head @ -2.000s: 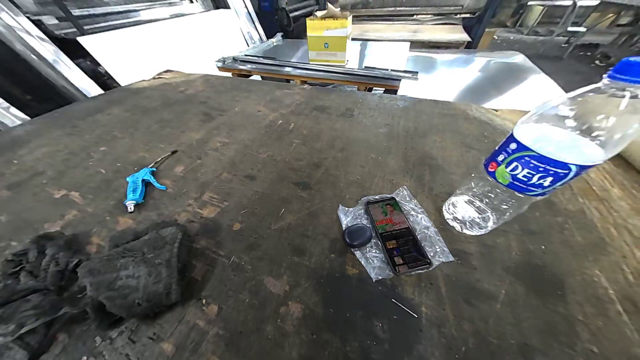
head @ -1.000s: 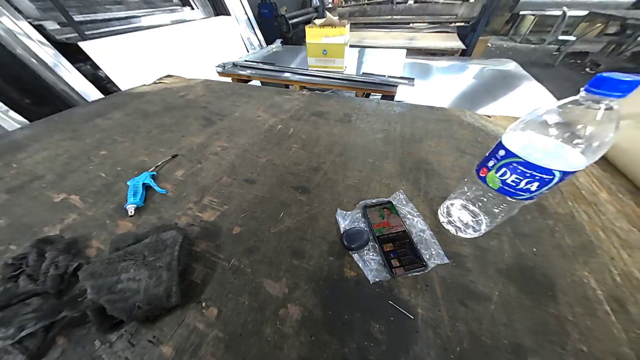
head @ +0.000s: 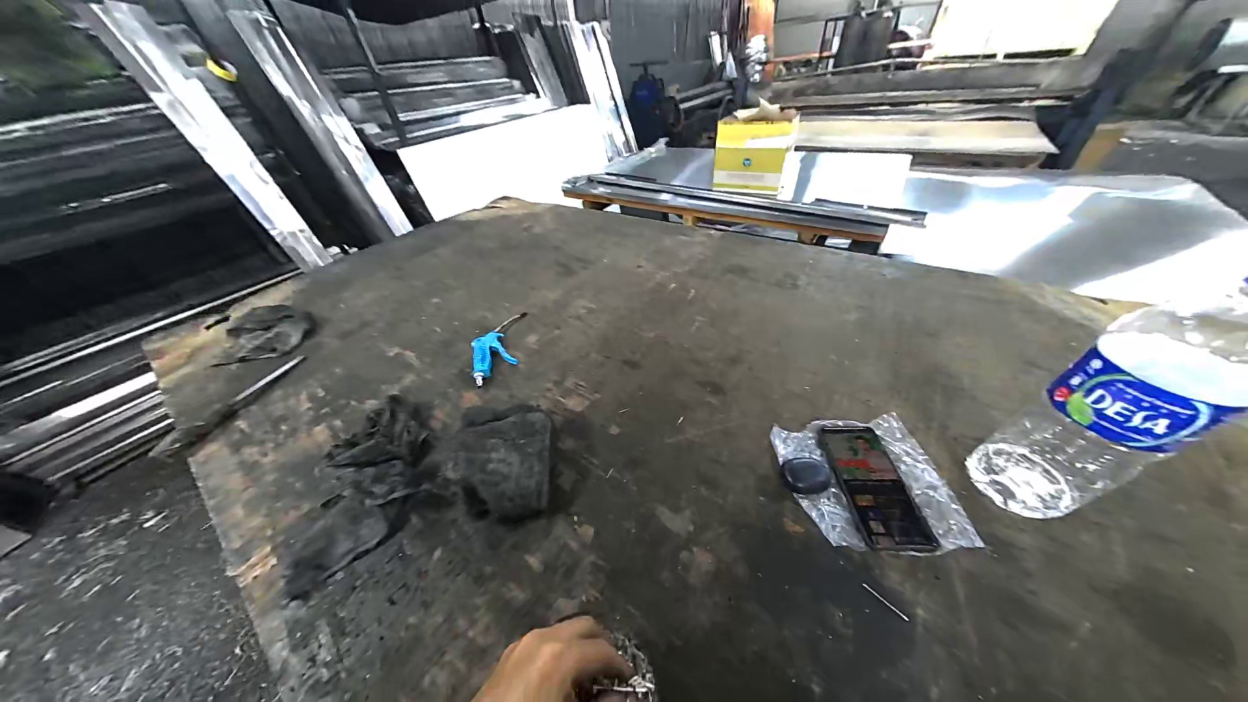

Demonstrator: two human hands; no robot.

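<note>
At the bottom edge, my left hand [head: 554,665] has its fingers curled over a clump of small shiny metal pieces [head: 636,673], cut off by the frame. What exactly they are cannot be told. My right hand is out of view. Dark cloth rags [head: 505,462] lie crumpled beyond the hand, and a blue air blow gun [head: 485,357] rests past them. To the right, a phone [head: 882,492] with its screen lit and a round black case or lid [head: 806,476] lie on clear plastic wrap [head: 944,502]. A large clear plastic bottle [head: 1058,458] stands beside them.
The worn dark tabletop [head: 682,322] has a thin metal piece [head: 885,602] near the phone. At its left edge lie another rag [head: 268,331] and a thin pointed rod [head: 268,381]. Beyond are a yellow cardboard box [head: 754,154], sheet metal [head: 1033,219] and leaning metal profiles [head: 210,136].
The view has swung left, bringing in the table's left edge. My left hand has come into view at the bottom with the metal pieces; no hand shows in the earlier frames.
</note>
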